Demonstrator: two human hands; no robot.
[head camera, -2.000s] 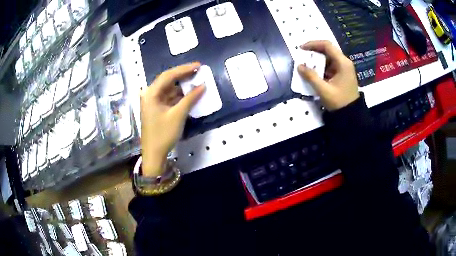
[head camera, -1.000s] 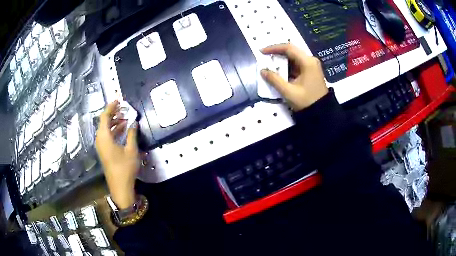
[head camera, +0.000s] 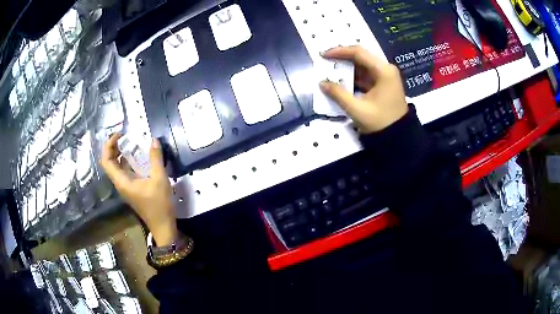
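Observation:
The black marking fixture (head camera: 166, 126) lies on the white perforated table, with white adapter housings in its pockets, such as the front right one (head camera: 256, 93). My left hand (head camera: 142, 184) holds a white housing (head camera: 136, 156) between thumb and fingers at the fixture's left front corner. My right hand (head camera: 374, 92) holds another white housing (head camera: 334, 86) at the fixture's right edge. Part of each held housing is hidden by the fingers.
Blister trays (head camera: 49, 147) with white housings stand at the left, more housings (head camera: 92, 288) lower left. A keyboard (head camera: 319, 211) is on the red-edged tray below. A printed mat (head camera: 423, 49), black mouse (head camera: 491, 27) and yellow tape measure (head camera: 526, 15) are at the right.
My left hand, over the front left pocket two seconds ago, has moved left off the fixture and now holds a housing there. My right hand still holds its housing at the right edge.

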